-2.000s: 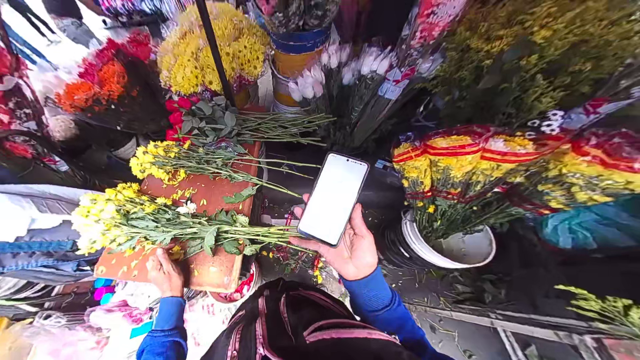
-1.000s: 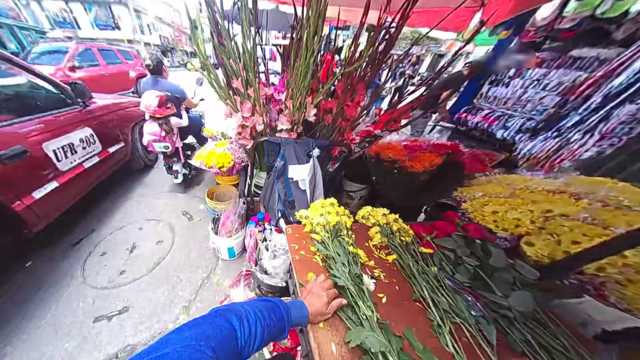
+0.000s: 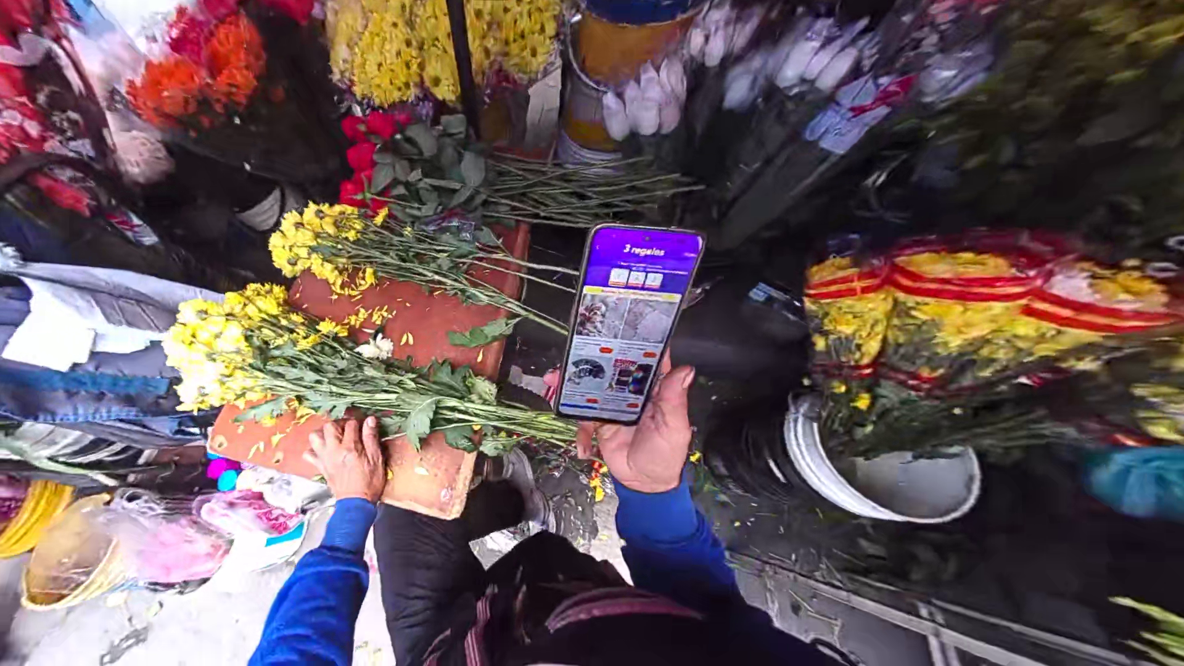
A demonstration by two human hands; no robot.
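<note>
My right hand (image 3: pixel 647 435) holds a smartphone (image 3: pixel 631 324) upright with its lit screen facing me. My left hand (image 3: pixel 350 458) rests, fingers spread, at the near edge of a reddish-brown board (image 3: pixel 384 301), holding nothing. Just beyond its fingertips lies a bunch of yellow chrysanthemums (image 3: pixel 222 342), stems pointing right to behind the phone's lower edge. A second yellow bunch (image 3: pixel 324 245) lies farther back, and red roses (image 3: pixel 365 153) with leafy stems lie at the board's far side. Loose petals are scattered over the board.
At right, a white bucket (image 3: pixel 888 486) stands below wrapped yellow flowers (image 3: pixel 980 305). White buds (image 3: pixel 647 97) and a yellow-brown bucket (image 3: pixel 620 51) are at the back. Orange flowers (image 3: pixel 199 74) stand back left. A wicker-like basket (image 3: pixel 69 555) and pink plastic bags (image 3: pixel 176 541) are at lower left.
The view has swung from the street back down to the board. The phone's screen, blank white two seconds ago, shows coloured content. My left hand remains on the board.
</note>
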